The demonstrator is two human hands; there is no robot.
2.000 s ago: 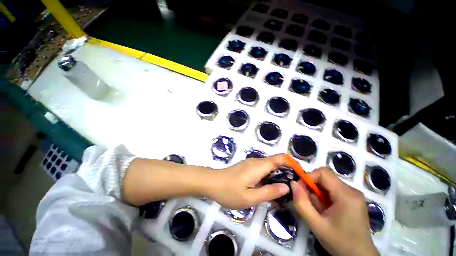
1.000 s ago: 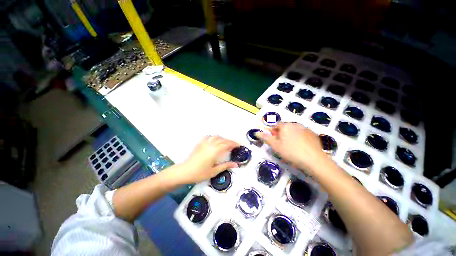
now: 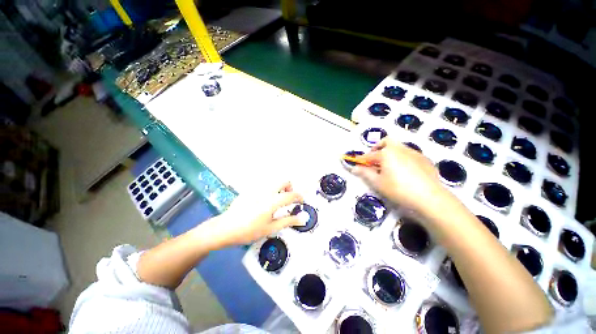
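Note:
White foam trays (image 3: 428,280) hold rows of round watch heads. My left hand (image 3: 264,212) has its thumb and fingers at a watch head (image 3: 304,218) in the left column; whether it grips it is unclear. My right hand (image 3: 398,171) holds an orange pen-like tool (image 3: 356,158) between its fingertips, over a dark watch head partly hidden under them. A watch head with a white square lit on its face (image 3: 374,136) lies just beyond. Another dark watch head (image 3: 332,186) sits in the tray between my hands.
A bottle with a round metal top (image 3: 210,88) stands on the white bench covering (image 3: 242,124). A yellow post (image 3: 196,29) rises behind it. A small tray of dark round parts (image 3: 157,188) is below the green bench edge (image 3: 171,160). Many small parts lie at the far left.
The left hand has left the watch head it held, which now lies in the tray, and is at the one nearer me. The right hand stays by the same watch head, its orange tool now visible.

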